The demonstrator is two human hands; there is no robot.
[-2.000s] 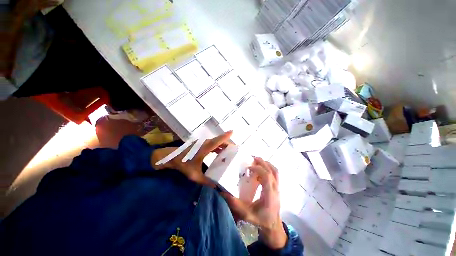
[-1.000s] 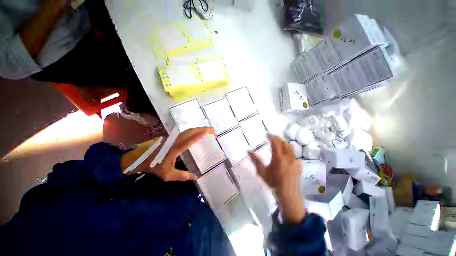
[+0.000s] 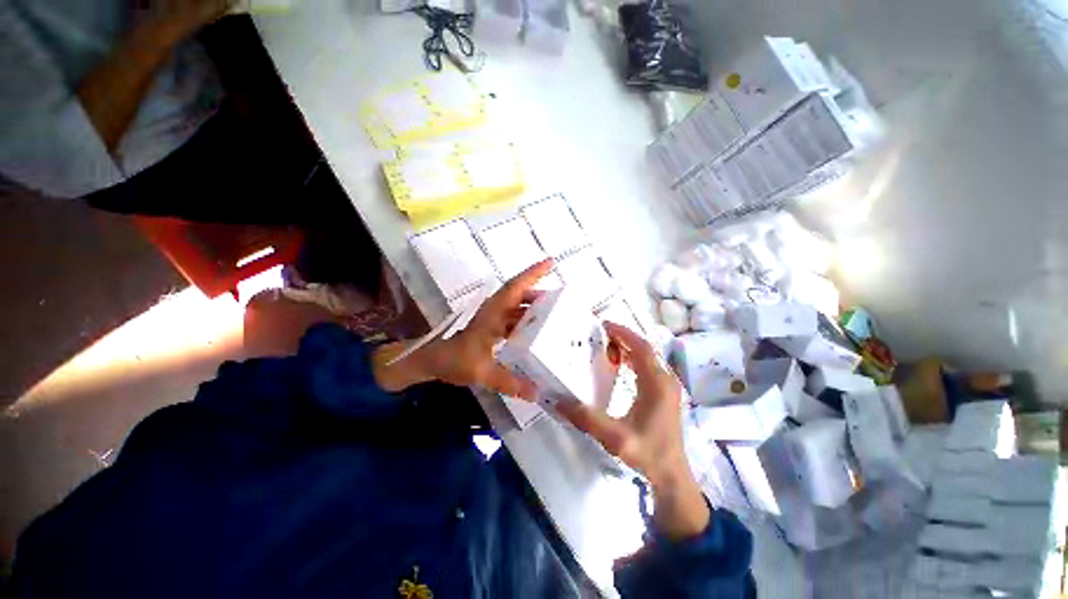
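A white box [image 3: 562,345] is held between my two hands a little above the rows, tilted, with small dark print on its face. My left hand [image 3: 474,339] grips its left side and has narrow white strips on its fingers. My right hand [image 3: 642,404] grips its right side. Whether the box is open or closed cannot be told. White box bases [image 3: 447,257] with dark edge lines stand in tight rows on the table just beyond my hands, partly hidden by them.
Yellow sticker sheets [image 3: 454,184] lie beyond the rows. Wrapped white pieces [image 3: 691,287] and loose box lids [image 3: 714,365] are heaped at right. Printed boxes [image 3: 761,152], a black bag [image 3: 662,47] and black cable [image 3: 451,38] lie farther back. A person's arm [image 3: 141,59] shows upper left.
One second ago both hands were apart and empty over the rows. Now they have come together around a white box. The view has shifted slightly.
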